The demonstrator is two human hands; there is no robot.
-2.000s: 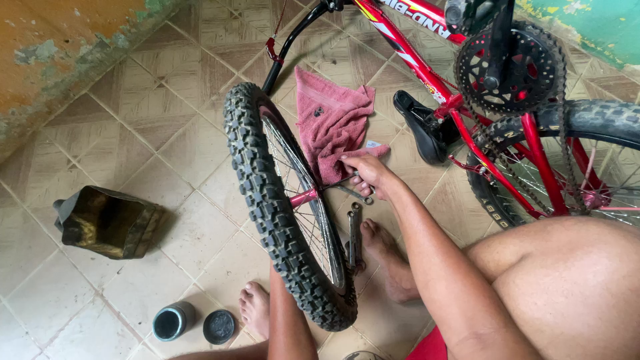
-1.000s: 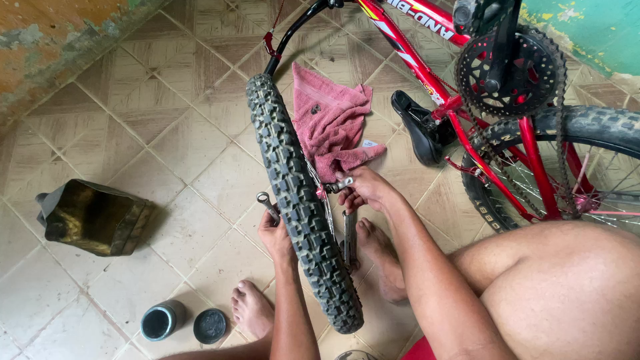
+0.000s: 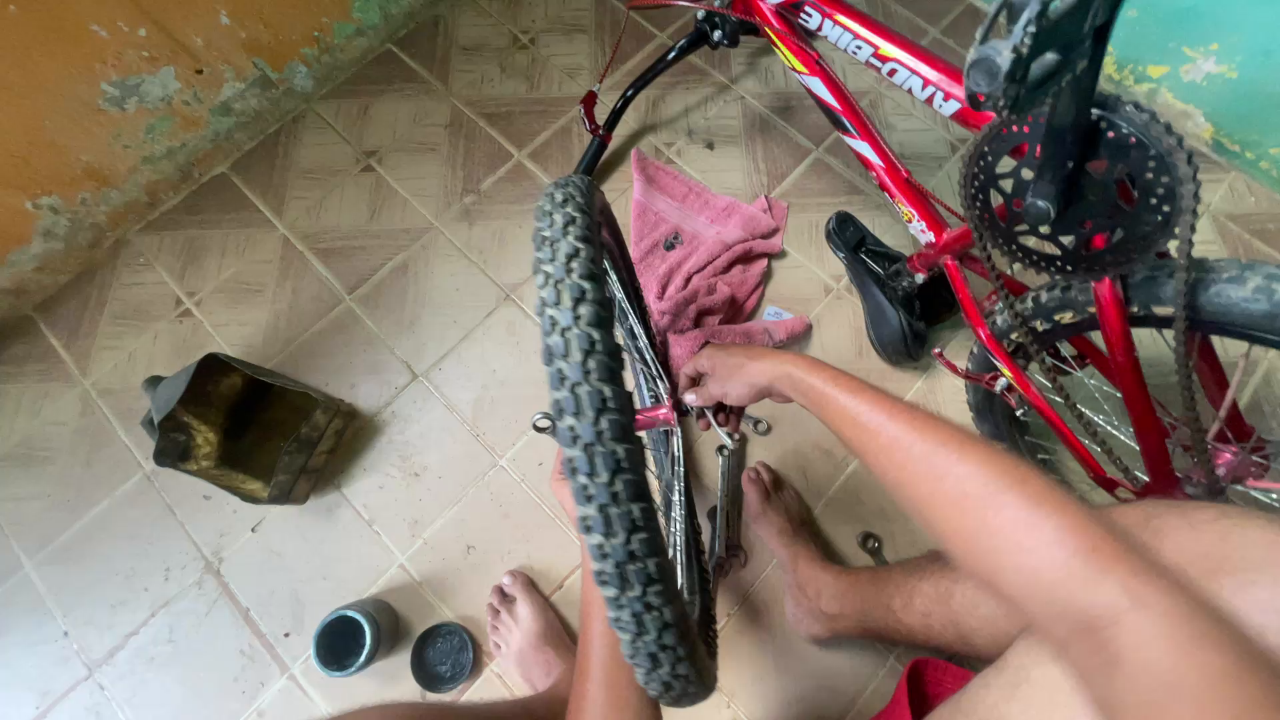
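A knobby bicycle wheel [image 3: 610, 440] stands upright on the tiled floor, its red hub [image 3: 655, 417] showing between the spokes. My right hand [image 3: 730, 380] is at the far side of the hub, fingers curled around a thin metal tool, probably a wrench [image 3: 718, 425]. Mostly hidden behind the tire, my left hand [image 3: 562, 485] is near a ring-ended wrench [image 3: 543, 423] that pokes out left of the tire; its grip cannot be made out. More wrenches [image 3: 728, 490] lie on the floor beside the wheel. A pink cloth [image 3: 700, 250] lies beyond my right hand.
A red bicycle frame [image 3: 880, 140] with chainring [image 3: 1085, 190], rear wheel [image 3: 1220, 300] and black saddle [image 3: 875, 285] is at the right. A cut-open container [image 3: 245, 425], a jar [image 3: 345, 640] and its lid [image 3: 443, 657] stand left. Another wrench [image 3: 872, 545] lies by my right leg.
The wheel has turned so its spokes and hub show more than one second ago. My left hand, visible with a wrench left of the tire then, is now mostly behind it.
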